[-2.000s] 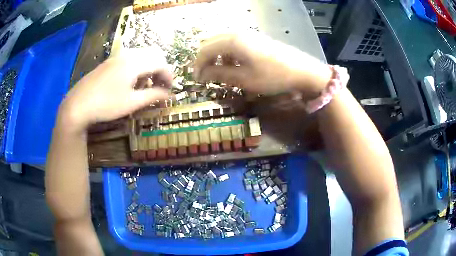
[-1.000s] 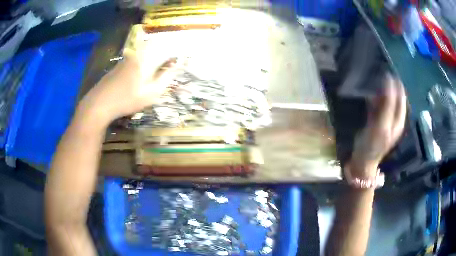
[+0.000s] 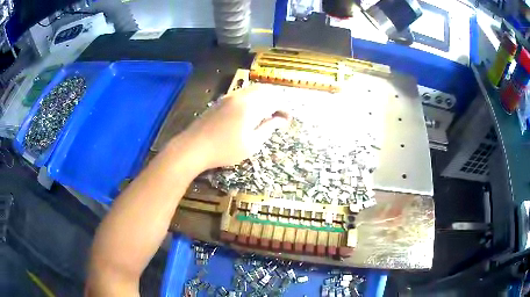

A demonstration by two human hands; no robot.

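Note:
The near fixture [image 3: 286, 232], brass-coloured with a row of slots, a green strip and dark red blocks along its front, lies near the front of the work plate. Its slots are uncovered, and small silvery pieces show in some. A heap of small silvery connectors [image 3: 314, 168] lies directly behind it. My left hand [image 3: 253, 125] is over the heap's back left part, fingers bent. Glare washes out the fingertips, so I cannot tell whether they hold anything. My right hand is out of the picture. The far fixture [image 3: 296, 75] lies under bright light at the back.
A blue front tray [image 3: 171, 267] with scattered connectors is cut off by the lower edge. At left are a blue tray [image 3: 122, 127] and a dense connector heap [image 3: 55, 113] in another. A ribbed hose [image 3: 232, 23] stands behind the plate. Spray cans [image 3: 514, 75] stand at right.
My right hand moved from over the heap out to the right, then left the picture. My left hand stays over the heap. The view has shifted, showing more of the machine and less front tray.

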